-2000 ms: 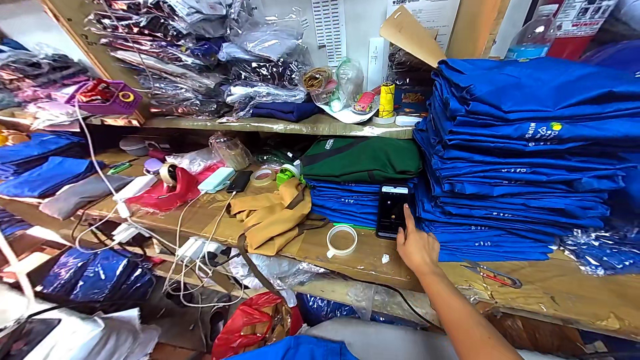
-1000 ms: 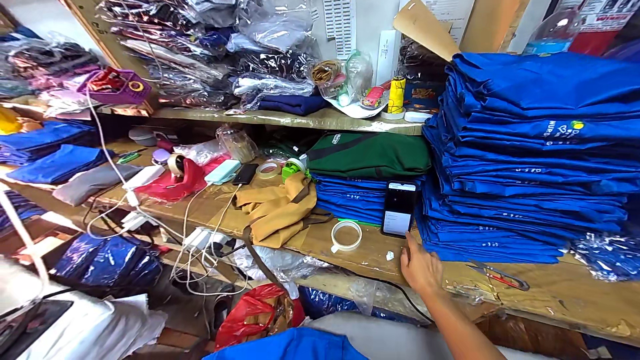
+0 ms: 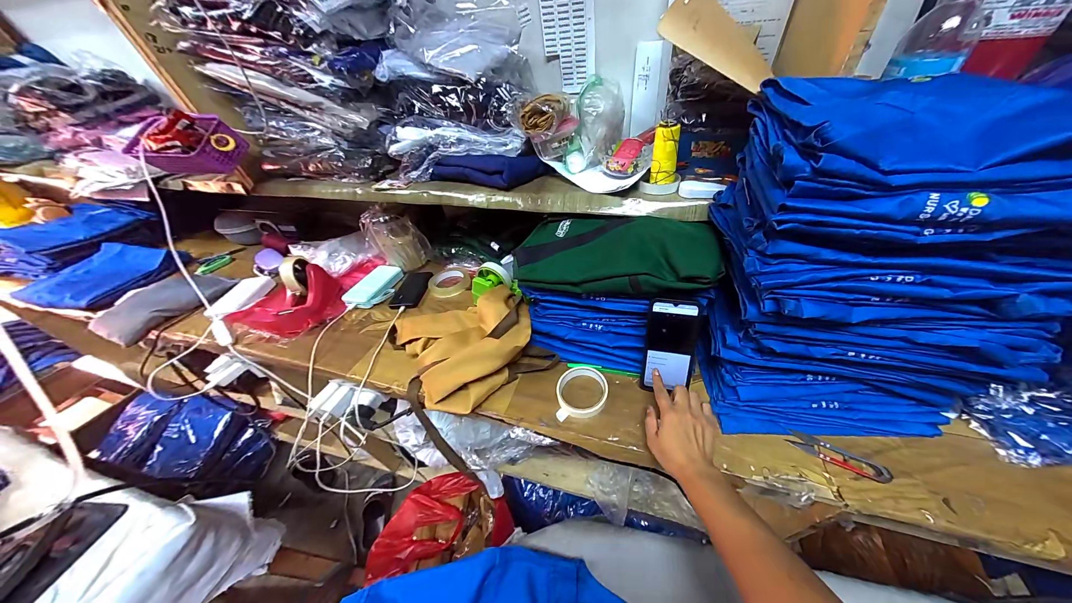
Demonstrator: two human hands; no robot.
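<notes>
My right hand (image 3: 682, 431) reaches up from the lower right, its index fingertip at the lower screen of a smartphone (image 3: 671, 343). The phone stands propped, leaning back against folded blue fabric (image 3: 582, 327), and its screen is lit. The hand holds nothing. My left hand is not in view. Left of the phone, a roll of white tape (image 3: 581, 394) lies flat on the wooden shelf. A tall stack of folded blue garments (image 3: 896, 276) rises just right of the phone. Thread snips with a red part (image 3: 842, 459) lie right of my hand.
A green fabric bag (image 3: 620, 254) rests on the blue fabric behind the phone. Tan cloth straps (image 3: 469, 352), a red tape dispenser (image 3: 289, 301) and white cables (image 3: 314, 410) lie to the left. Above is an upper shelf (image 3: 402, 194) with plastic-wrapped clothes. A red plastic bag (image 3: 440, 523) is below.
My right hand has moved down from the middle of the phone's screen to its lower part. The screen, mostly dark two seconds ago, now shows a light lower area.
</notes>
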